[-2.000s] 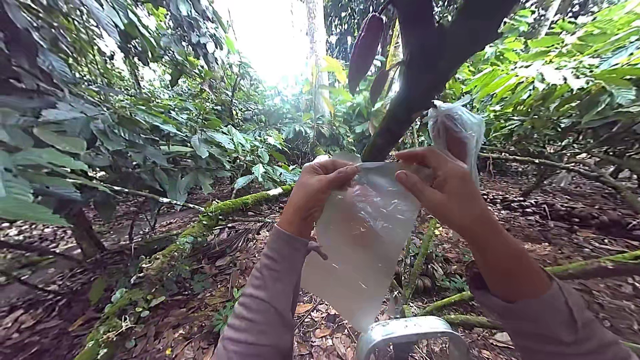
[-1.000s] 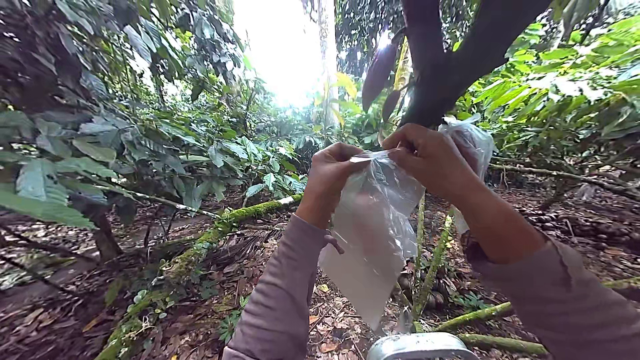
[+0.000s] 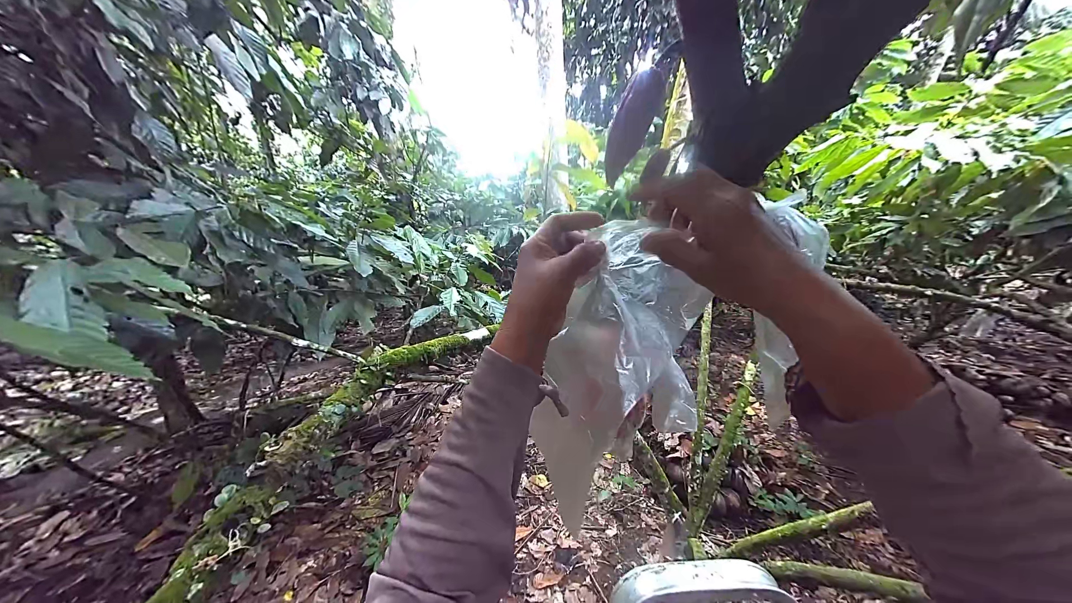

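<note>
A thin translucent plastic bag [image 3: 615, 343] hangs below both hands, its top edge bunched. My left hand [image 3: 557, 268] pinches the bag's top left edge between thumb and fingers. On the other side, my right hand [image 3: 712, 230] is raised at the bag's top right, thumb on the film; its fingertips are blurred and partly hidden. Just above the right hand hangs a dark purple cacao pod [image 3: 635, 121], with a smaller pod [image 3: 655, 166] beneath it. Behind my right wrist a second plastic bag [image 3: 796, 234] hangs by the tree's dark trunk [image 3: 737, 109].
A pale metal or plastic rim [image 3: 702, 582] shows at the bottom edge. A mossy branch [image 3: 335, 410] slants across the left ground. Mossy stems [image 3: 804, 529] cross low on the right. Leafy branches [image 3: 92, 293] crowd the left side; leaf litter covers the ground.
The bag was spread flat between both hands; now its upper part is gathered and crumpled. My right hand has risen toward the small pod. The left hand keeps its pinch.
</note>
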